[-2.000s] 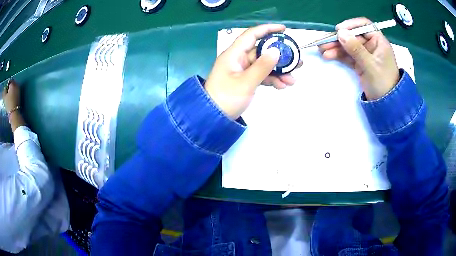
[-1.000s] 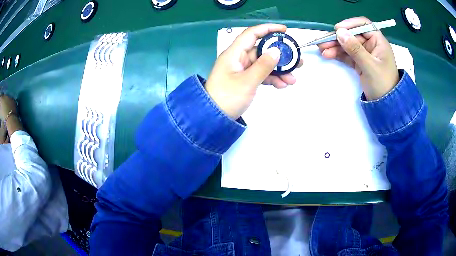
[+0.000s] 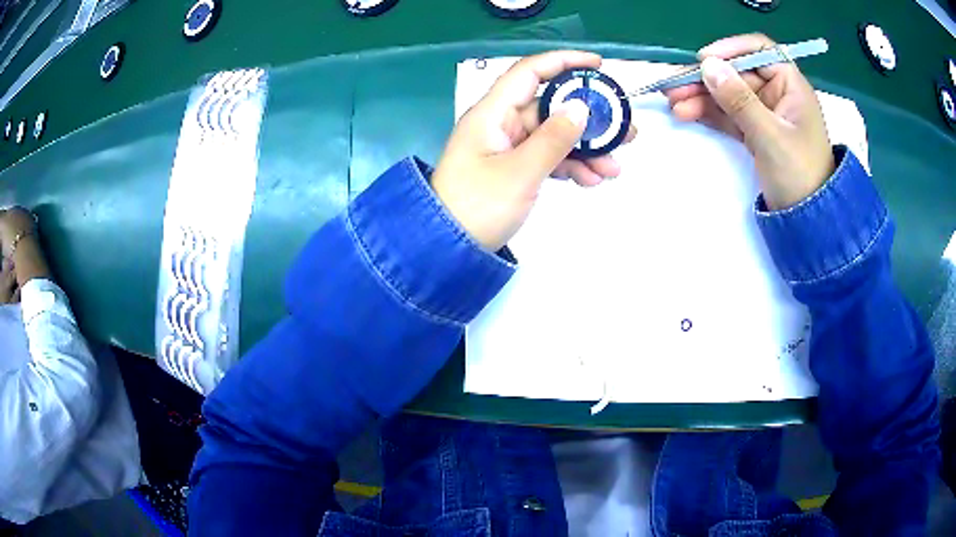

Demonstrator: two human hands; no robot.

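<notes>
My left hand (image 3: 514, 147) holds a round speaker unit (image 3: 603, 115) with a black rim, white arcs and a bluish centre; the thumb lies over its middle. My right hand (image 3: 760, 115) holds silver tweezers (image 3: 734, 65), their points at the disc's right rim; whether they touch it cannot be told. Both hands are over the upper part of a white work sheet (image 3: 639, 283). A thin white curved adhesive piece (image 3: 601, 399) lies at the sheet's front edge. A strip of arcs on release liner (image 3: 204, 210) lies to the left.
A green conveyor belt (image 3: 283, 47) crosses the top, carrying several spaced discs (image 3: 201, 18). A neighbouring worker's white sleeve and arm (image 3: 52, 346) are at the left edge. Small dark parts and a blue crate edge (image 3: 157, 512) show below, beside that worker.
The discs on the belt have shifted to the right. My hands and the tweezers have barely moved. The neighbouring worker's hand has moved lower at the left edge.
</notes>
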